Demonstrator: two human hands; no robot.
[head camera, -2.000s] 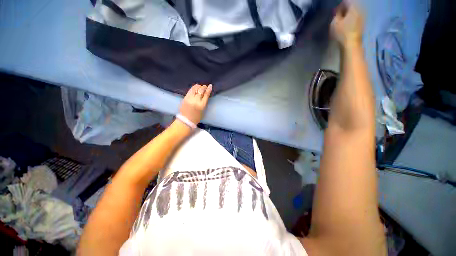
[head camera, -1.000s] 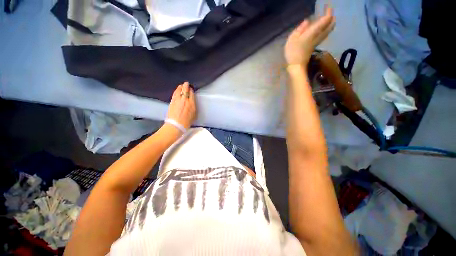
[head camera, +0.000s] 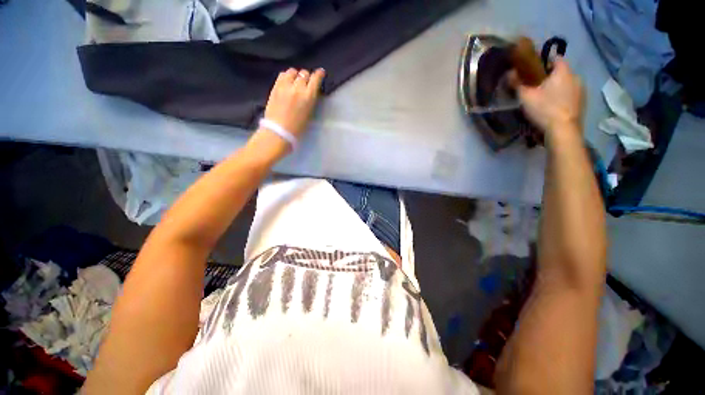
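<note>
A dark garment (head camera: 178, 81) lies on the pale blue-grey pressing table (head camera: 371, 154), its wide dark band nearest me and pale interlining (head camera: 147, 23) showing behind it. Its far part is cut off by the top edge. My left hand (head camera: 295, 100) rests on the band's near edge, fingers together at the cloth; whether it pinches the edge is not clear. My right hand (head camera: 553, 96) is closed around the brown wooden handle of the steam iron (head camera: 487, 77), slightly blurred. The iron is right of the garment, apart from it, its pointed metal plate towards the top.
Crumpled blue-grey cloth (head camera: 630, 38) and a white scrap (head camera: 624, 119) lie at the table's right. A blue hose (head camera: 657, 212) runs off right from the iron. Dark cloth (head camera: 684, 58) is at the upper right. Fabric heaps (head camera: 69, 308) lie below on the left and right.
My right hand has left the garment's right part and taken hold of the iron's handle. My left hand has moved up along the band. The garment sits higher in view.
</note>
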